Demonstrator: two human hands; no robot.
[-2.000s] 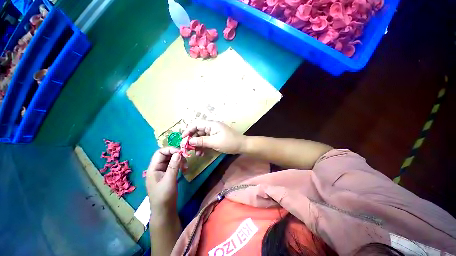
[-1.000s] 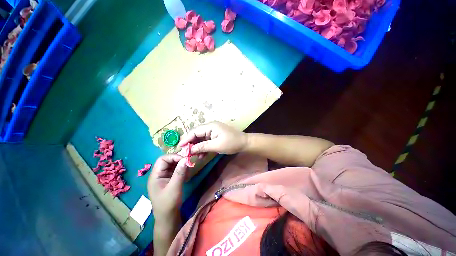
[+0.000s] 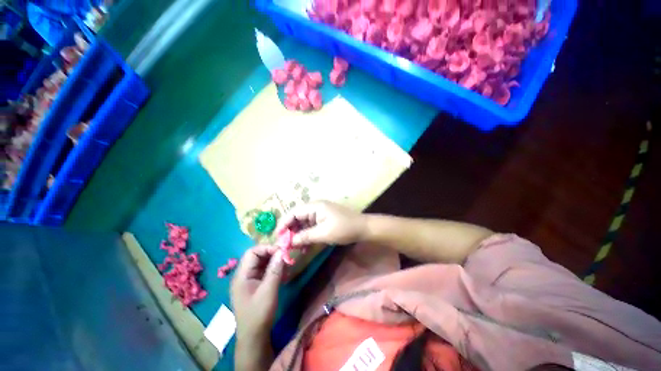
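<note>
A small pink piece (image 3: 287,246) is held between the fingertips of both hands, above the near corner of the yellow cardboard sheet (image 3: 326,145). Whether it is one part or two joined cannot be told. My left hand (image 3: 255,279) pinches it from the left. My right hand (image 3: 322,223) pinches it from the right, and its fingers partly hide it. The green cap (image 3: 265,222) lies on the cardboard just beyond my fingertips. Cupped pink parts (image 3: 298,87) lie at the cardboard's far corner. A loose pile of small pink parts (image 3: 181,268) lies at left.
A large blue tray (image 3: 464,107) heaped with pink shells stands at upper right. A white bottle (image 3: 269,52) lies beside the cupped parts. A white slip (image 3: 220,328) is at lower left by the grey metal panel (image 3: 87,297). Blue bins (image 3: 94,138) stand at far left.
The camera view has shifted, so the bench scene sits lower in the picture. Both hands still hold the pink piece near the green cap, with only small finger movements.
</note>
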